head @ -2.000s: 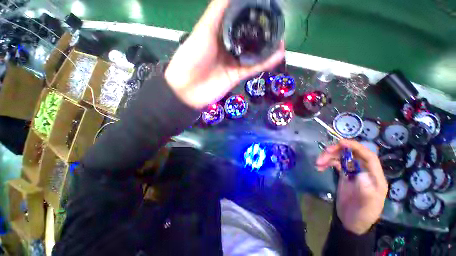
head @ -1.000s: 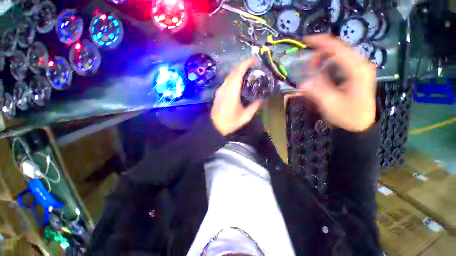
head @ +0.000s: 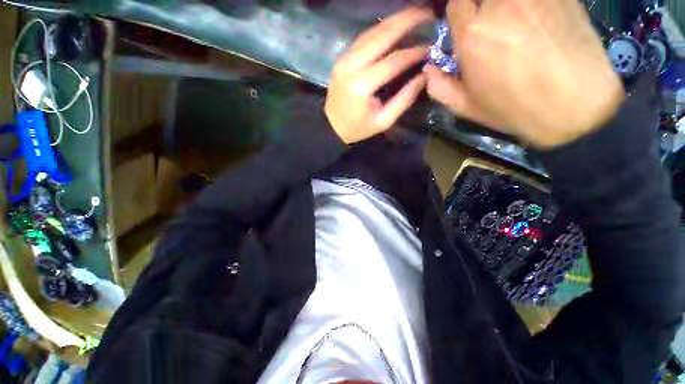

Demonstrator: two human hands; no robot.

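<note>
My left hand (head: 375,79) is near the top centre, its fingers curled at a small bluish-silver piece (head: 442,51), apparently part of an LED lamp unit. The piece shows only in the gap between my hands. My right hand (head: 533,71) is large and blurred at the upper right, its back to the camera and its thumb beside the piece. Its fingertips are cut off or hidden, so its grip cannot be told.
The dark bench mat (head: 255,34) runs along the top edge. Pale discs (head: 625,55) lie at the upper right. A carton with a black parts tray (head: 488,217) is below my right arm, some units glowing. A blue glue gun (head: 36,150) and white cable (head: 89,112) lie on the left shelf.
The view has tilted down, so the glowing units and pliers on the bench are out of view. My hands have come together around the piece; earlier my left hand held a round unit apart.
</note>
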